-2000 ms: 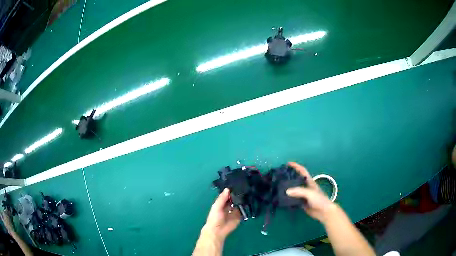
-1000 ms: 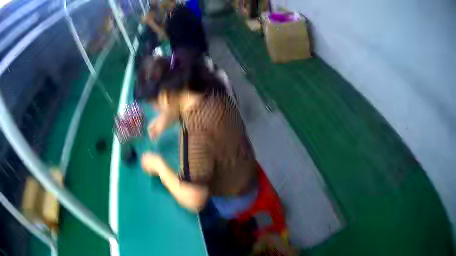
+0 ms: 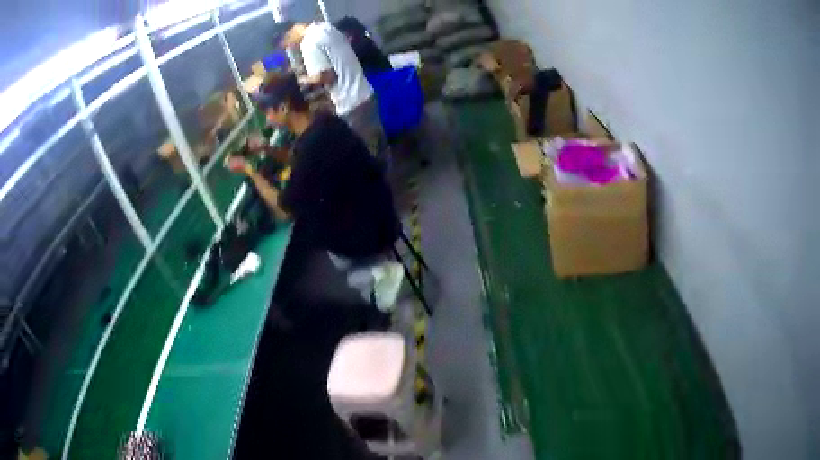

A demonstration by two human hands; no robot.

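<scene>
Neither of my hands is in the picture. The long green worktop (image 3: 211, 359) runs away from me at the left, beside the green belt with its white edge. A dark cluster of parts (image 3: 216, 269) lies on it, with a small white thing (image 3: 245, 266) at its side. The cluster is too blurred to tell single parts. At the bottom edge a red and white speckled heap (image 3: 141, 446) is cut off.
A person in black (image 3: 337, 180) sits at the worktop; a person in white (image 3: 337, 67) is beyond. A pale stool (image 3: 369, 370) stands in the aisle. A cardboard box (image 3: 598, 225) with purple material stands on green flooring by the wall. White metal posts (image 3: 171, 117) rise along the line.
The view has swung from the bench and both hands, past a neighbour in brown, to further along the line. My hands and the black modules they touched have left the picture.
</scene>
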